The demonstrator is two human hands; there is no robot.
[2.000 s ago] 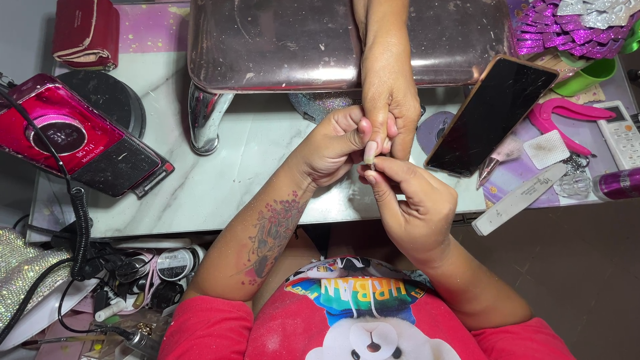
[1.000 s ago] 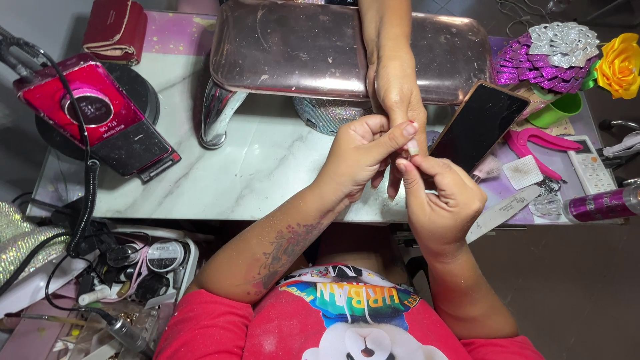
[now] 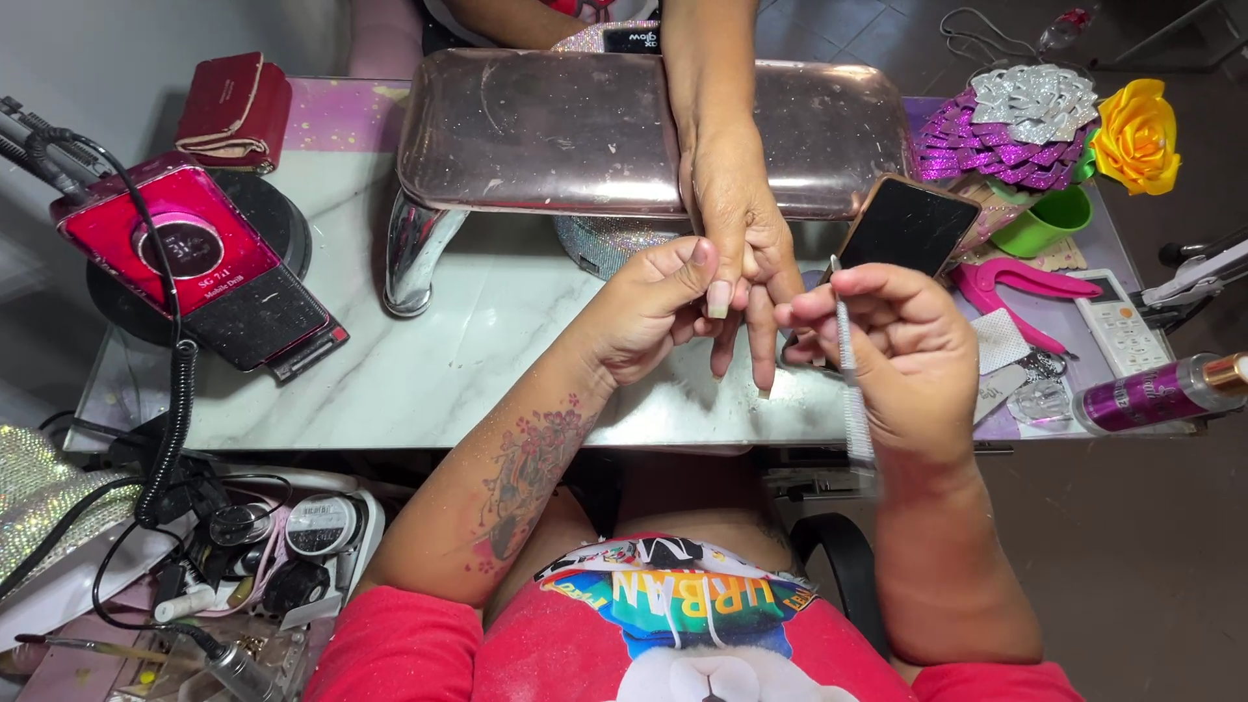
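Observation:
My left hand grips the thumb of another person's hand, which reaches down over a shiny padded armrest. The thumb's long nail shows between my fingers, and the person's other fingers point downward, spread apart. To the right, my right hand holds a slim tool with a ridged metallic handle upright between thumb and fingers, apart from the nail. The tool's lower part is blurred, and its kind cannot be told. A dark-screened phone leans behind my right hand.
On the left stand a red nail drill unit and a red wallet. Right of the phone are a green cup, pink pliers-like tool, white remote and purple bottle. A cluttered tray sits lower left.
My right hand has moved right, away from the person's fingertip, and the slim metallic tool now shows in it. My left hand still holds the person's hand.

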